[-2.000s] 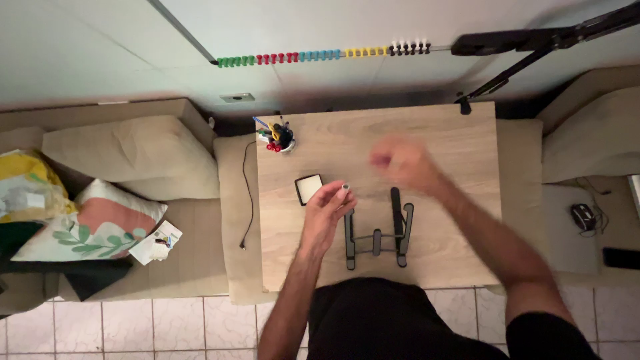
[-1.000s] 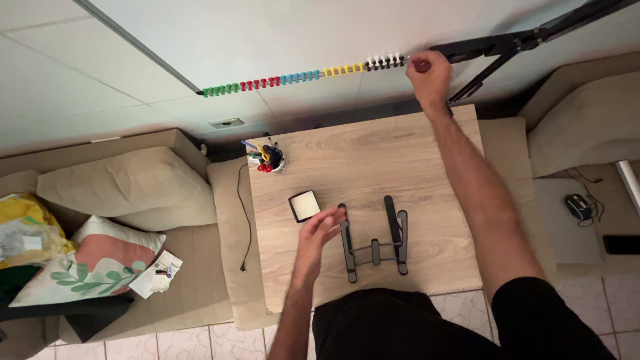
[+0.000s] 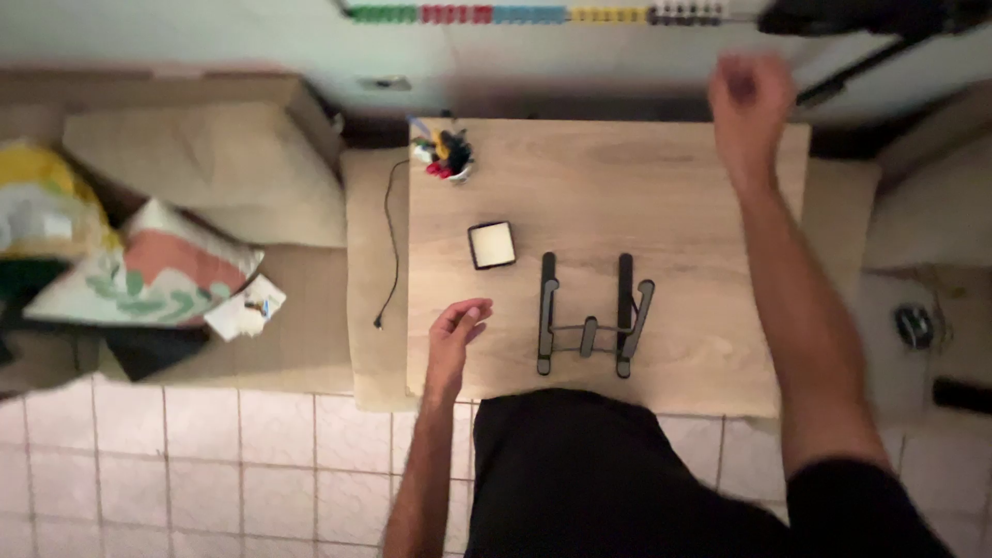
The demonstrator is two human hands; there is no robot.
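Note:
My left hand (image 3: 459, 325) is over the table's left part, fingers bent and apart, holding nothing that I can see. It is below a small square black tray with a cream-coloured inside (image 3: 491, 245) and left of a folding black laptop stand (image 3: 589, 335). My right hand (image 3: 750, 81), blurred and curled, is raised past the table's far right edge; whether it holds anything cannot be told. Up and left of it, a row of small clips or pegs (image 3: 535, 14) in green, red, blue, yellow and black-and-white runs along a rod or cord.
A cup of pens and tools (image 3: 453, 167) stands at the wooden table's (image 3: 620, 194) far left corner. A black cable (image 3: 394, 248) lies on the bench at left, near a patterned cushion (image 3: 155, 271). A black arm (image 3: 860, 74) spans the upper right. A computer mouse (image 3: 914, 325) lies at right.
My right hand has gone from above the table up to the right end of the coloured row, then slightly away from it. My left hand has moved left, away from the laptop stand.

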